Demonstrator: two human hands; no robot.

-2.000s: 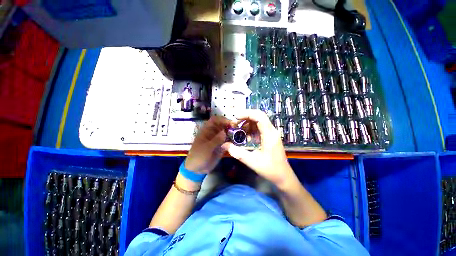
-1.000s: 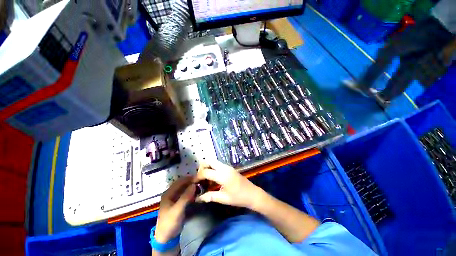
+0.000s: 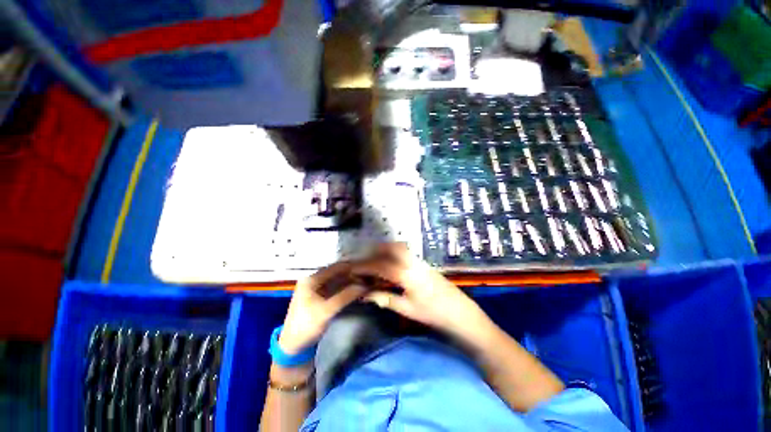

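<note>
My left hand [image 3: 325, 295] and my right hand [image 3: 406, 283] are together at the bench's front edge, close to my body, fingers curled towards each other. Both are blurred. No metal part shows between them; whether one is inside the fingers cannot be told. The dark holding fixture [image 3: 332, 201] sits on the pale base plate [image 3: 211, 211], beyond my hands, below the brown cardboard shield [image 3: 348, 72]. The green parts tray [image 3: 456, 160], right of the fixture, holds rows of turned metal parts [image 3: 558, 196].
Blue bins [image 3: 686, 329] stand in front of the bench on both sides; the left one holds rows of metal parts [image 3: 152, 380]. The laser marking head [image 3: 211, 72] overhangs the back left. The control panel [image 3: 423, 63] is behind the tray.
The view has swung back from a tilted angle. My hands have drawn closer together near my body. The round metal part end seen between them earlier no longer shows.
</note>
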